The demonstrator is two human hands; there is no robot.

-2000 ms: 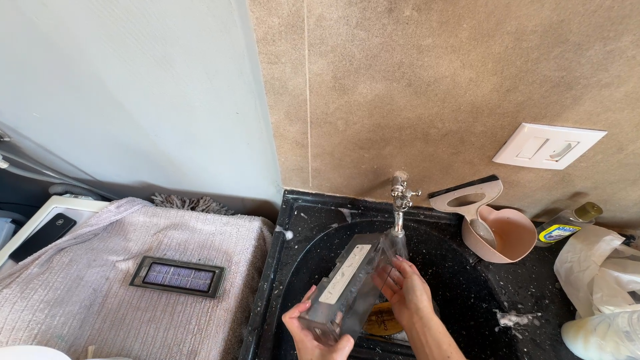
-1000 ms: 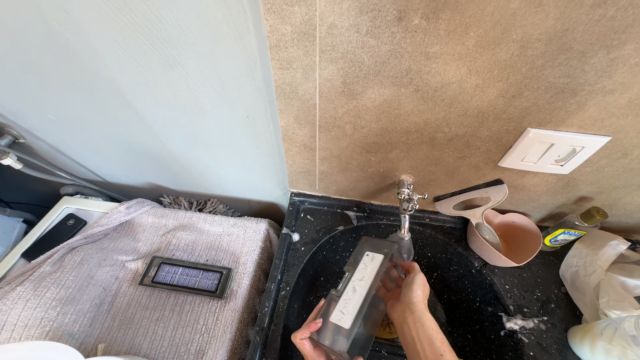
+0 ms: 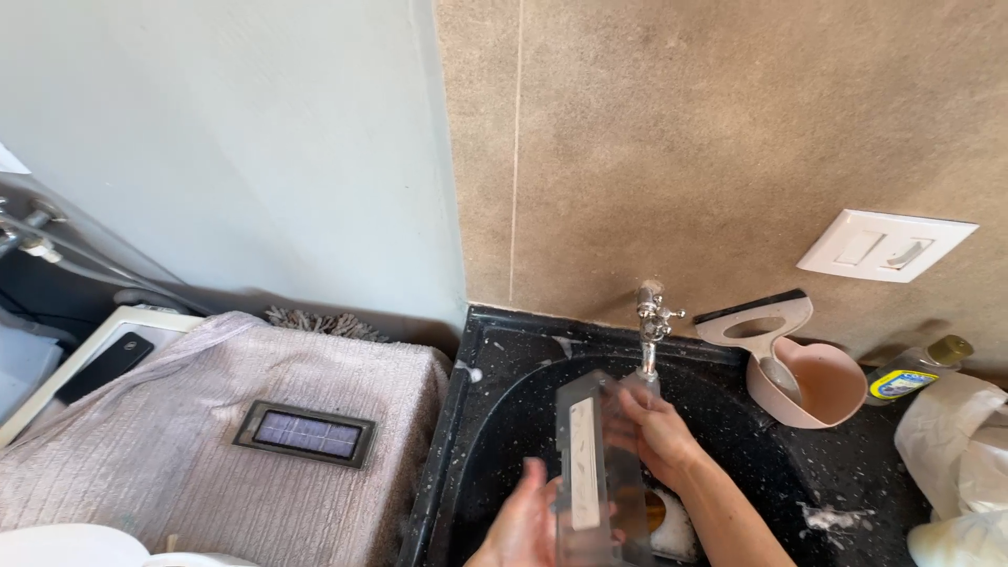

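Note:
A smoky translucent plastic bin with a pale strip [image 3: 602,472] is held upright over the black speckled sink [image 3: 504,441], below the chrome faucet [image 3: 649,327]. My right hand [image 3: 661,429] grips its upper right side near the spout. At its lower left side is my left hand [image 3: 528,512], blurred, thumb raised and fingers partly behind the bin; whether it grips is unclear. Beneath, partly hidden, lies a white and yellowish-brown object [image 3: 669,524] in the basin.
Right of the faucet stand a squeegee [image 3: 760,327], a pink cup [image 3: 835,382], a bottle [image 3: 909,374] and a white plastic bag [image 3: 945,449]. On the left, a filter in a dark frame [image 3: 307,435] rests on a towel [image 3: 181,378], near a black phone [image 3: 106,366].
The bin has turned more upright, and my left hand has shifted along its left side with the thumb lifted. My right hand stays at the upper right side.

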